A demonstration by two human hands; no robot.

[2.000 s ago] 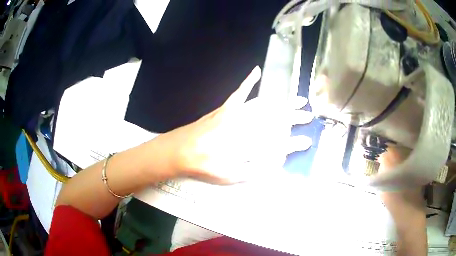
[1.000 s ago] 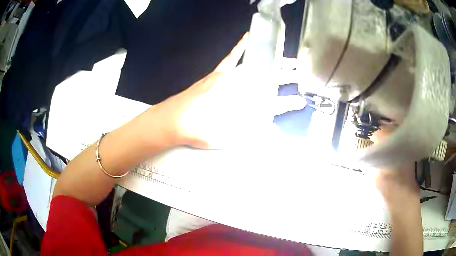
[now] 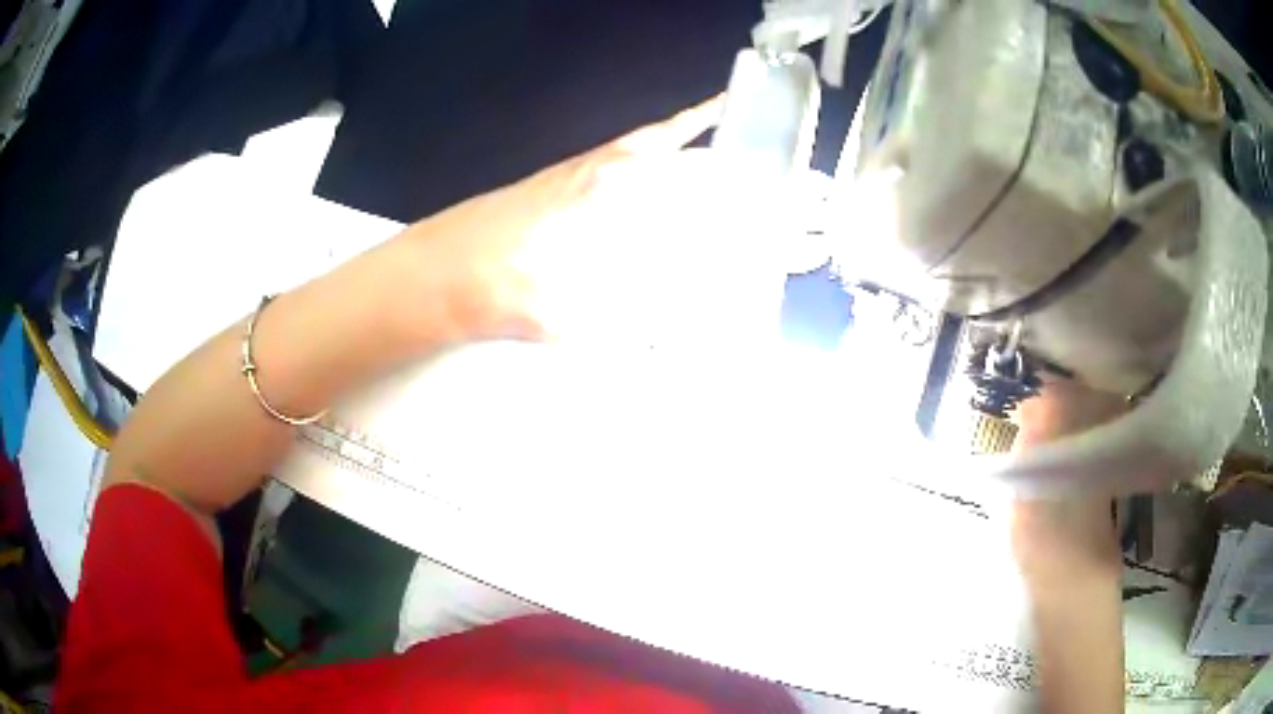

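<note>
A large navy-black cloth panel (image 3: 503,84) lies across the machine table. A small part of it shows bluish (image 3: 817,310) under the light, left of the needle area (image 3: 901,307). My left hand (image 3: 656,244) lies over the cloth edge, washed out by glare, its fingertips near the needle; its exact grip is hidden. The off-white sewing machine head (image 3: 977,154) stands at the upper right. A white rounded attachment (image 3: 768,112) is just above my left fingers. My right hand (image 3: 1068,412) is partly hidden behind the machine's curved guard; its fingers do not show.
Dark cloth (image 3: 126,84) is heaped at the left. White angular pieces (image 3: 196,265) lie below it. A curved yellow bar (image 3: 59,377) is at the far left. White papers (image 3: 1240,593) are at the right. A printed scale (image 3: 349,449) runs along the table's front edge.
My left hand has moved up a little and its spread fingers show less distinctly. Less bluish cloth shows beside the needle. The view has shifted slightly.
</note>
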